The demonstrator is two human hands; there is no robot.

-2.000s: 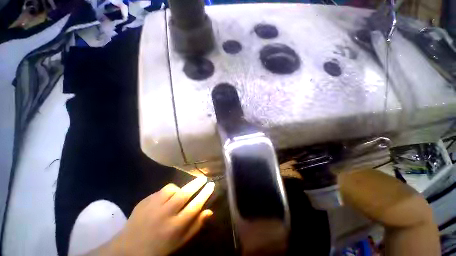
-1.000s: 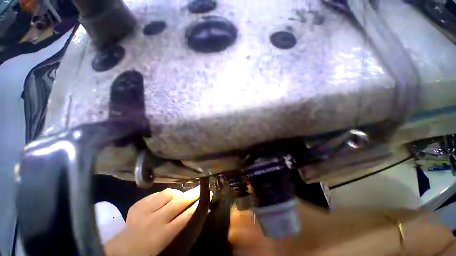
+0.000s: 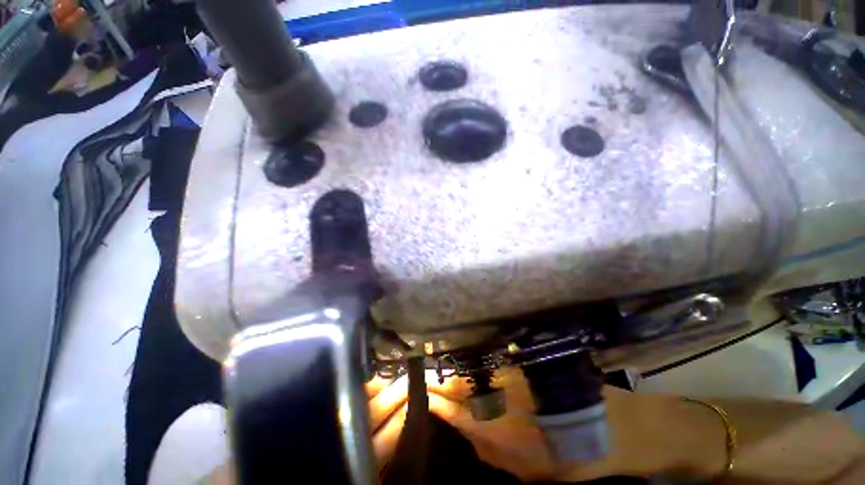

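Observation:
The white, speckled sewing machine head point(image 3: 531, 208) fills the middle. Its shiny take-up lever guard point(image 3: 289, 407) covers much of my left hand point(image 3: 387, 403), whose lit fingers show by the needle area. My right hand point(image 3: 512, 436) is beside it, under the dark tension knobs point(image 3: 569, 407), fingers partly hidden. Black fabric point(image 3: 156, 379) lies left of the head, with a dark piece point(image 3: 436, 450) between my hands. Their grip on it cannot be made out. A pale rounded piece point(image 3: 194, 445) shows at the lower left.
Stacked white panels with dark edges point(image 3: 95, 189) lie at the left. A grey upright post point(image 3: 285, 90) stands on the head. A white tray with dark bits point(image 3: 835, 322) is at the right edge. Something blue point(image 3: 417, 14) runs behind the head.
The view swung close over the head, then partly back. My right hand, bent back at the right two seconds ago, is now at the needle area beside my left hand.

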